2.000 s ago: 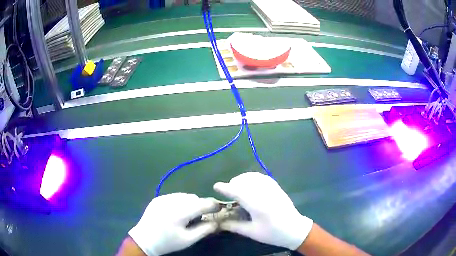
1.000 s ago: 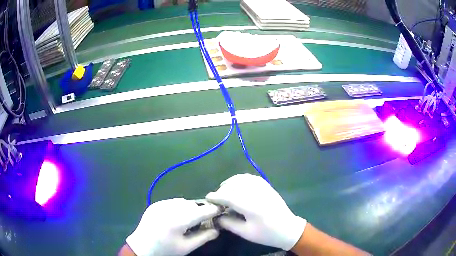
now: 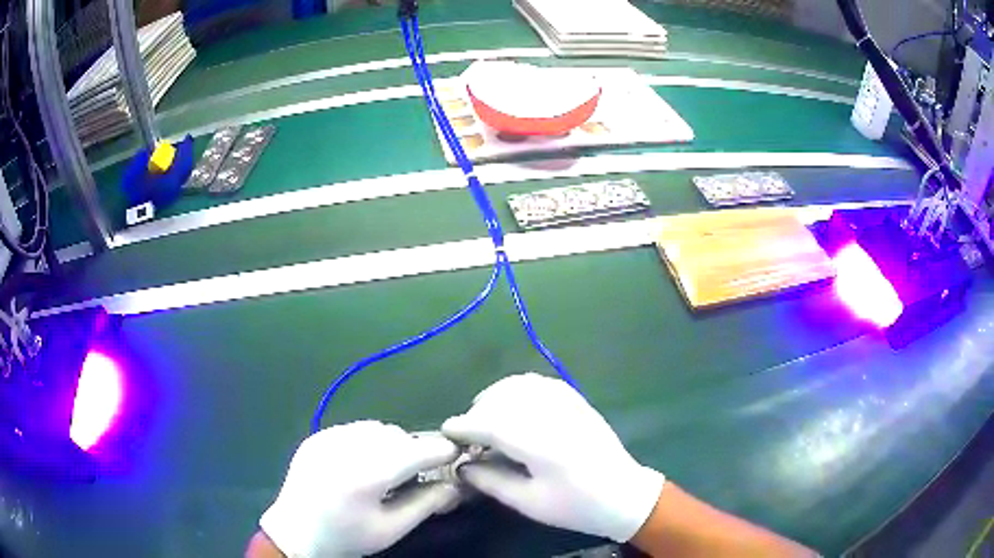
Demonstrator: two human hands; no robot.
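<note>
My left hand (image 3: 354, 490) and my right hand (image 3: 561, 458), both in white gloves, meet at the lower middle. Between them they hold a grey metal fixture (image 3: 441, 472), mostly hidden by the gloves. My fingertips come together on its upper side; whether a small part is between them cannot be told. Blue tubing (image 3: 499, 234) comes down from the top and splits in a Y, one branch running behind each hand.
Loaded jig plates (image 3: 579, 203) lie on the green belt beyond a tan flat pack (image 3: 743, 257). Glaring lamps stand left (image 3: 96, 400) and right (image 3: 869, 286). Farther back are a white tray (image 3: 643, 114) with a red-and-white round item (image 3: 534, 98) and stacked trays (image 3: 594, 27).
The two jig plates behind the tan pack have moved left along the belt. My right fingertips have closed in on the fixture beside my left ones. The view has shifted slightly.
</note>
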